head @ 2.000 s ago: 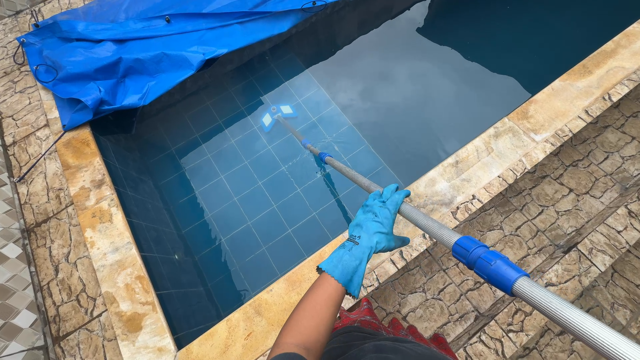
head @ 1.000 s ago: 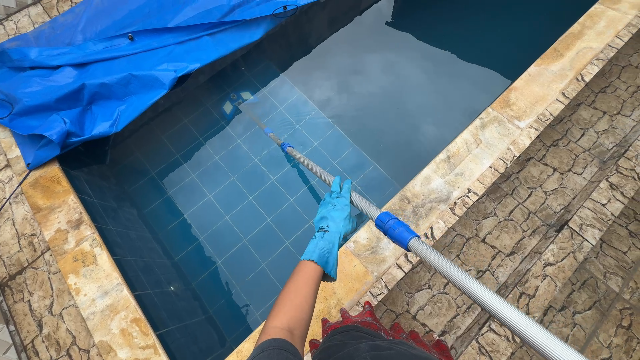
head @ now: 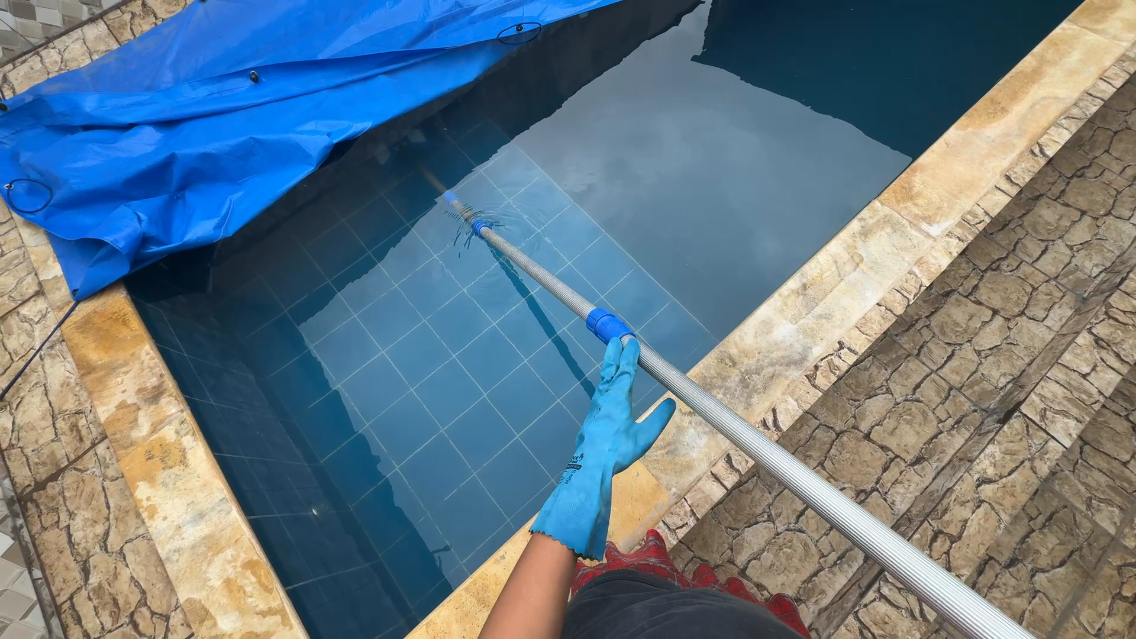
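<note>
My left hand (head: 608, 439), in a blue rubber glove, rests its fingertips against a ribbed metal telescopic pole (head: 754, 444) just below the pole's blue locking collar (head: 608, 325). Its thumb stands apart and the fingers are not wrapped around the shaft. From the lower right the pole slants to the upper left and enters the water of the tiled pool (head: 497, 355). Two more blue collars sit on it near the waterline. The pole's far end is lost in the dark water. My right hand is out of the picture.
A blue tarpaulin (head: 177, 133) lies over the pool's upper left corner, with a cord at its edge. Tan stone coping (head: 177, 461) borders the water. Stone-patterned paving (head: 976, 355) lies to the right. Red fringed fabric (head: 648, 559) and dark clothing show at my body.
The pole has gone farther out over the pool, and its collar now lies beyond my left fingertips. The blue-and-white head seen underwater before is no longer visible.
</note>
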